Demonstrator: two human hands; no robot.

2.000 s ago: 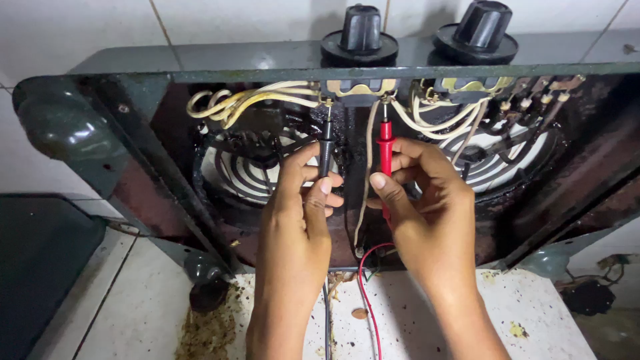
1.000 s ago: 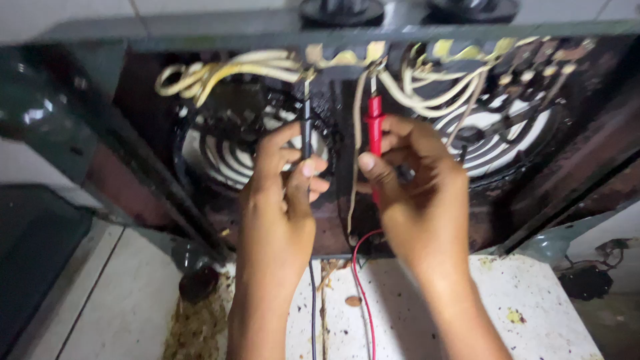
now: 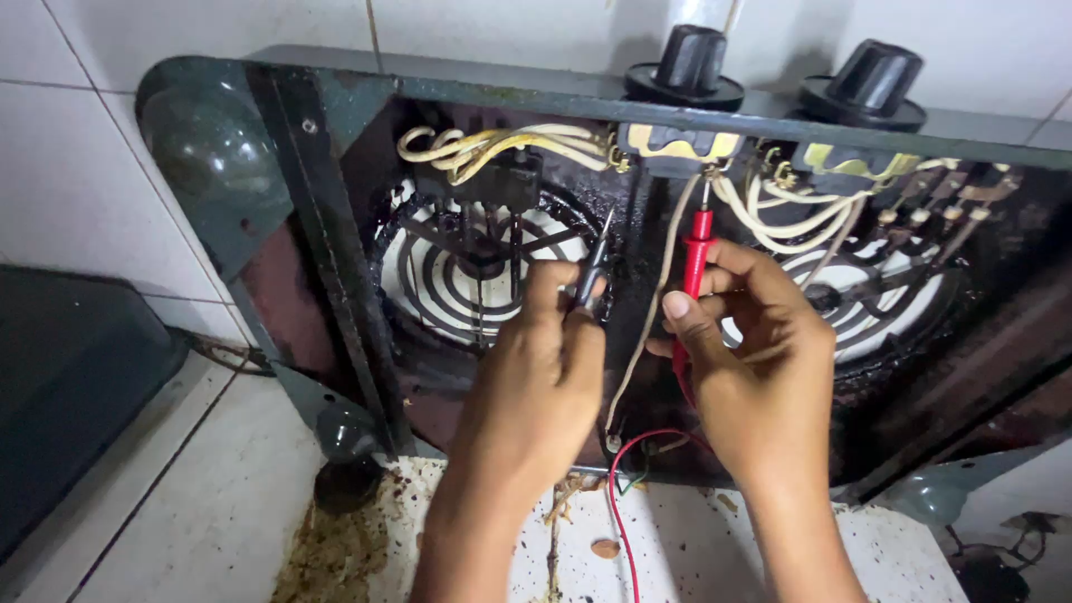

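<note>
My left hand [image 3: 544, 360] grips a black test probe [image 3: 591, 272], its metal tip pointing up in front of the underside of an electric hot plate [image 3: 327, 251], apart from the terminals as seen here. In my right hand [image 3: 749, 352] is a red test probe [image 3: 697, 251], its tip at a terminal on the lower right of the left control switch [image 3: 682, 144]. Cream wires [image 3: 519, 146] run from that switch's left side; others [image 3: 779, 234] loop between it and the right switch [image 3: 854, 163]. A red lead [image 3: 615, 502] hangs below my right hand.
The hot plate stands on edge against a tiled wall [image 3: 502, 33], its two black knobs [image 3: 691, 63] on top. Coil burners [image 3: 477, 276] show through the open underside. A dark flat object [image 3: 75, 368] lies at left. The white surface below [image 3: 670, 536] is stained and littered with debris.
My left hand has drawn the black probe's tip down and away from the left terminal of the left switch. The red probe remains at the right terminal. The view has shifted slightly.
</note>
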